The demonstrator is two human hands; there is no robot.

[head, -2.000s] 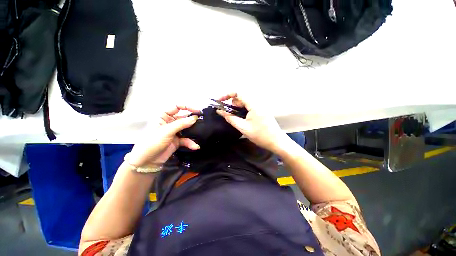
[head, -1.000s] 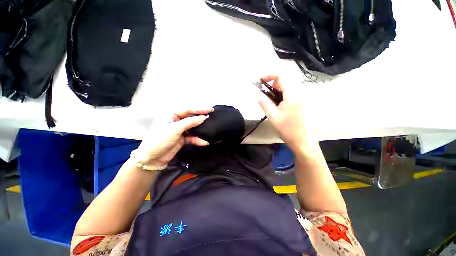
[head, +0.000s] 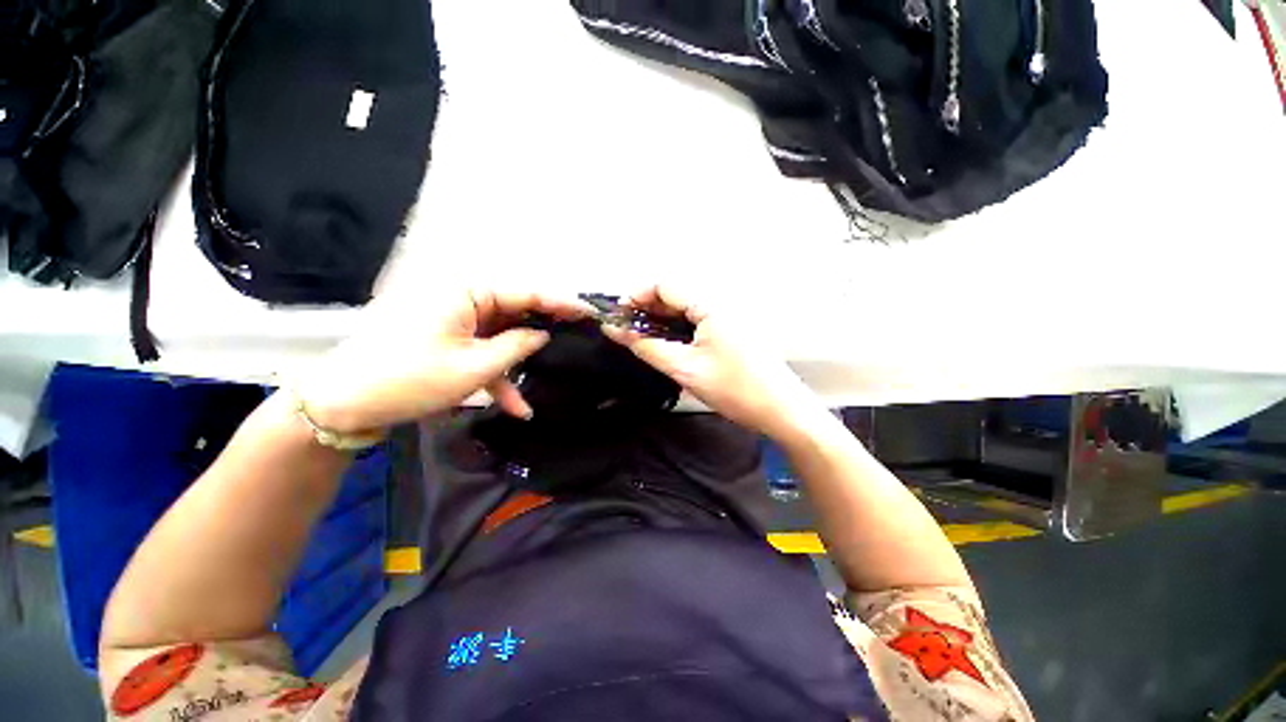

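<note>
A bunched black fabric bag piece (head: 599, 374) hangs at the table's front edge, over the lap. My left hand (head: 423, 360) pinches its upper left edge between thumb and fingers. My right hand (head: 719, 367) holds small dark and metallic thread snips (head: 628, 320) at the piece's top edge, close to my left fingertips. The snips' points are partly hidden against the fabric and fingers.
A rounded black bag piece with a small white label (head: 313, 155) and a black heap (head: 99, 141) lie at the left. Bulky bag bodies with several zippers (head: 917, 106) lie at the upper right of the white table (head: 564, 169). Blue bins (head: 169, 466) stand beneath.
Compared with one second ago, my right hand has moved left with the snips, back to the fabric's top edge. My left forearm has swung outward and its fingers have shifted along the piece.
</note>
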